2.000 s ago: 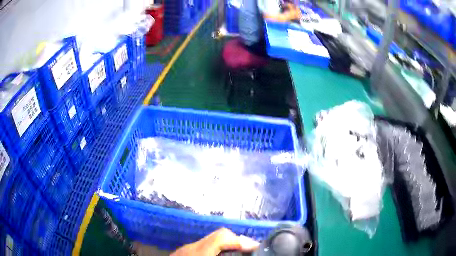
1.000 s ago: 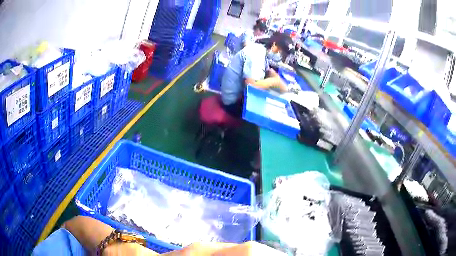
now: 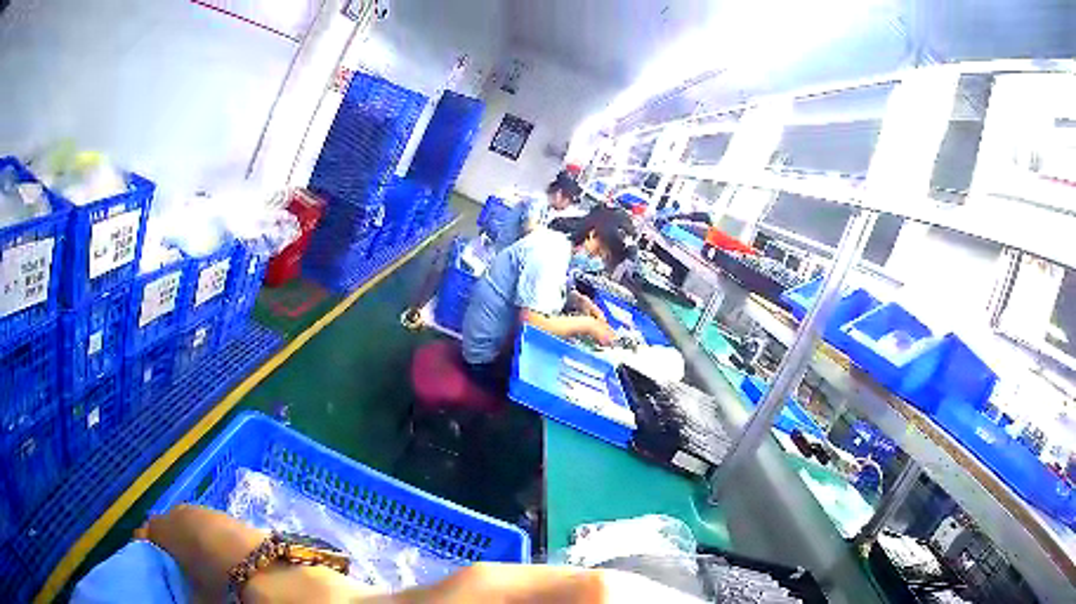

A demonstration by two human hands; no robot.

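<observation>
A blue slotted basket (image 3: 366,491) stands at the lower left beside the bench, with a clear crinkled poly bag (image 3: 269,501) in it. My left forearm, with a blue sleeve and a metal watch, crosses the basket's near side. My left hand (image 3: 309,585) is at the bottom edge, its fingers cut off or hidden. More bare skin lies along the bottom centre; I cannot tell which hand or arm it is. A white poly bag (image 3: 631,539) lies on the green mat, next to a black tray of silver rods (image 3: 755,583), cut off by the bottom edge.
A seated person (image 3: 519,295) works further along the bench, by a blue bin (image 3: 572,383) and a black tray of rods (image 3: 675,419). Labelled blue crates (image 3: 112,254) are stacked at left. A metal post (image 3: 796,354) and shelf of blue bins (image 3: 897,342) stand at right.
The view has tilted up and shifted, so basket and white bag sit lower in the picture. The hand once seen over the basket's near rim has given way to the watch-wearing forearm.
</observation>
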